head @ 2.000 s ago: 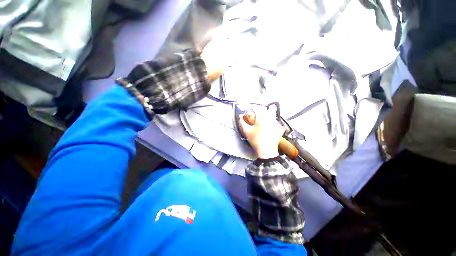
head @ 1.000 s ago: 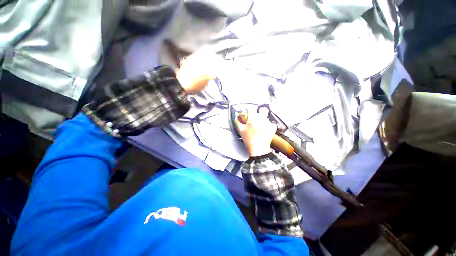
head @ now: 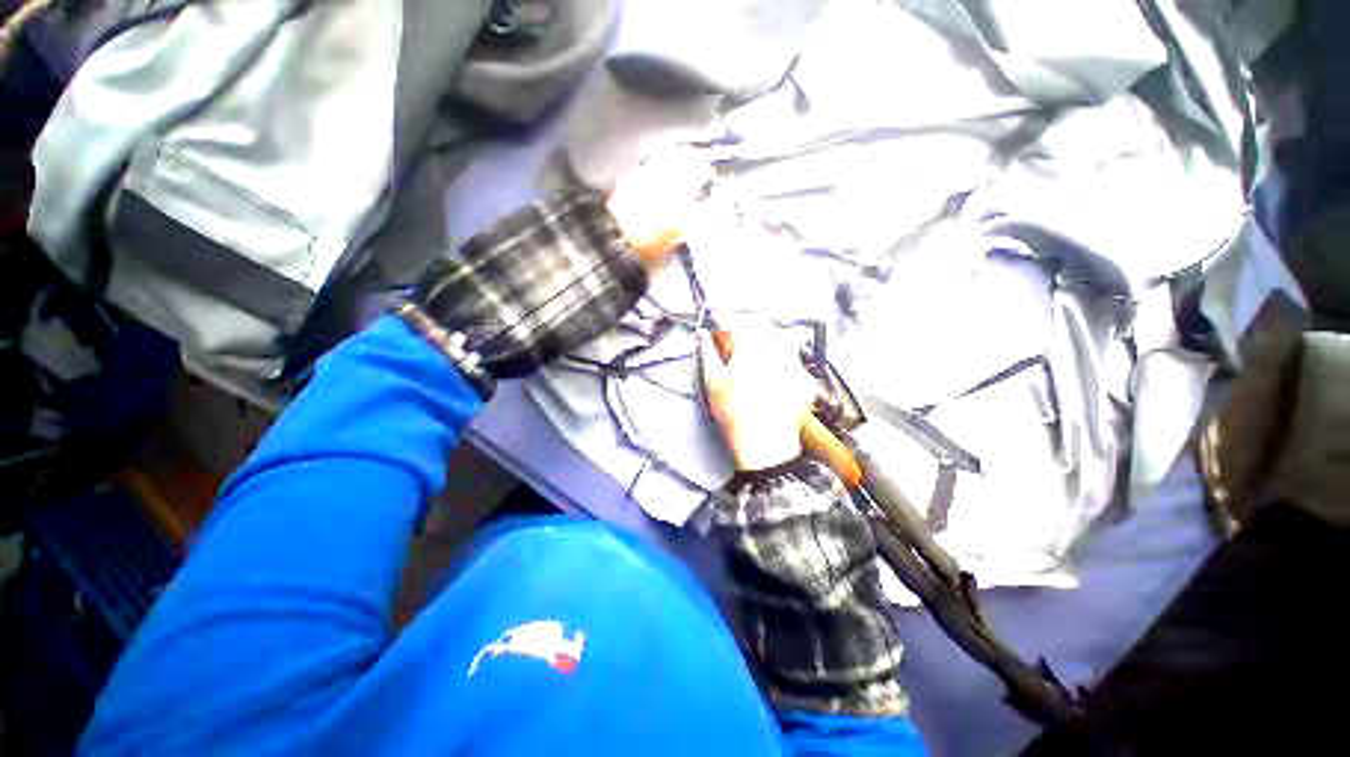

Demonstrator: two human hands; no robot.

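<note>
A loose pale grey garment (head: 977, 326) covers the table in front of me, glared to white in the middle. My right hand (head: 758, 396) is closed around the wooden handle of the iron (head: 832, 450), which stands on the garment. The iron's plate is mostly hidden under my hand. A dark wrapped cord (head: 948, 592) trails from the iron's back toward the lower right. My left hand (head: 652, 207) lies on the garment, ahead and left of the iron. It is washed out by glare, and its fingers cannot be made out.
A grey garment pile (head: 252, 192) with a dark band lies at the left. The lavender-covered table (head: 948, 680) shows its near edge. A brown-grey padded form (head: 1303, 429) stands at the right. A blue crate (head: 104, 547) is on the floor at the lower left.
The garment pile and the table have shifted right in view. My left hand went left, then moved back right, closer to the iron. My right hand stays on the iron.
</note>
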